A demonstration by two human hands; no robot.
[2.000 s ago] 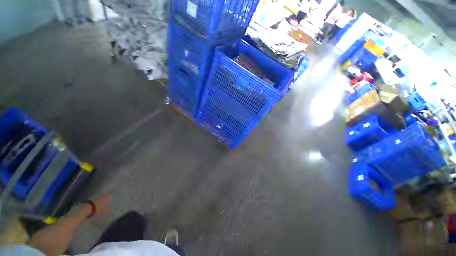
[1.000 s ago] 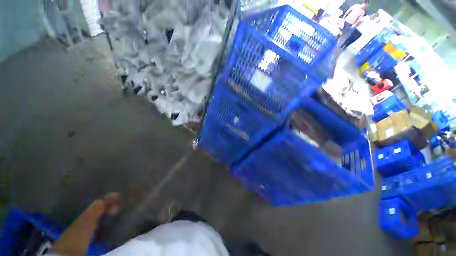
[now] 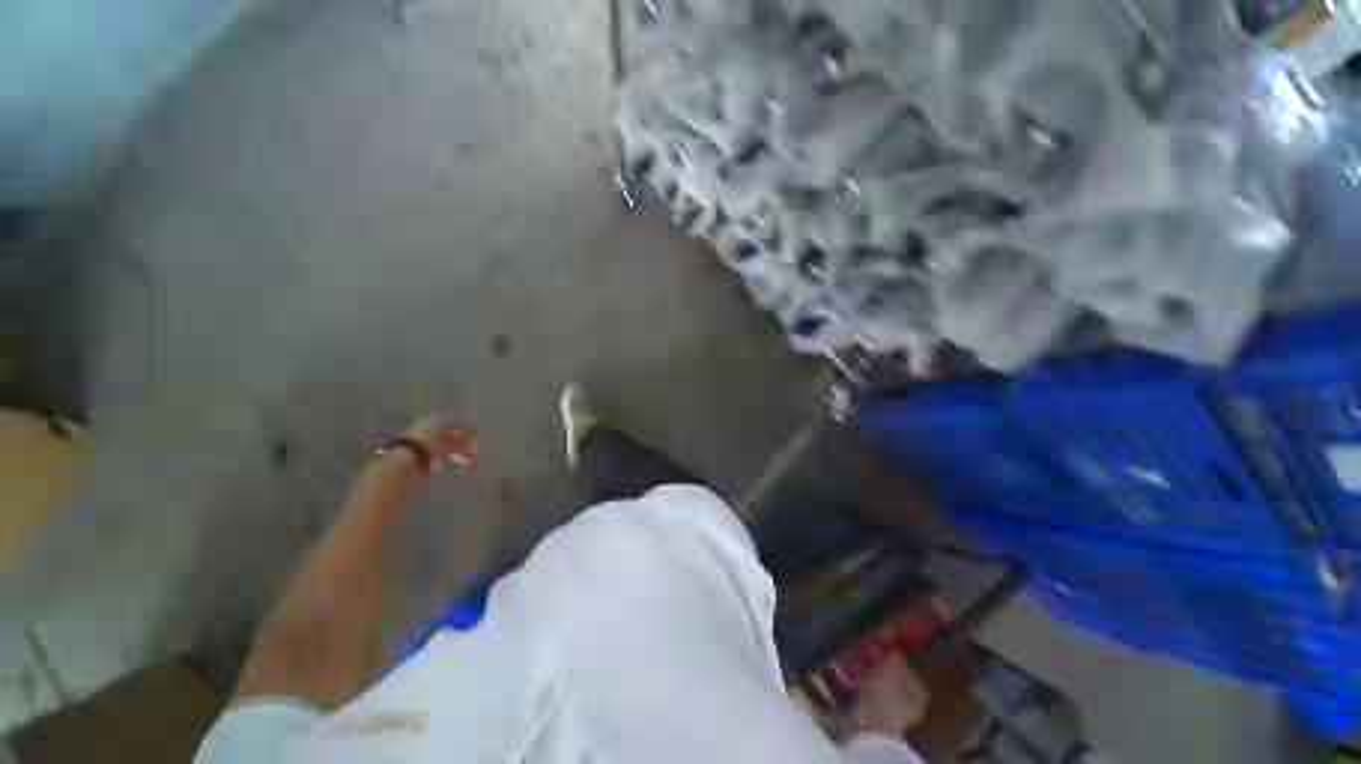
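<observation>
My left hand (image 3: 445,443), with a dark band at the wrist, hangs over the floor at left centre. It is blurred and looks empty, with loose fingers. My right hand (image 3: 891,694) is at the bottom, right of my white shirt, small and blurred, beside a red item (image 3: 884,642). A dark bar (image 3: 967,615), perhaps a cart handle, lies just beyond it. Whether my right hand grips anything cannot be told.
A large pile of crinkled grey-white wrapped goods (image 3: 955,179) stands at the upper right. Blue crates (image 3: 1105,478) stand below and right of it. Part of a brown carton (image 3: 38,478) shows at the left edge. Grey floor (image 3: 493,269) lies ahead.
The view has turned; the grey-white pile is larger and further right. The left hand is higher in view. The right hand, red item and dark bar have come into view.
</observation>
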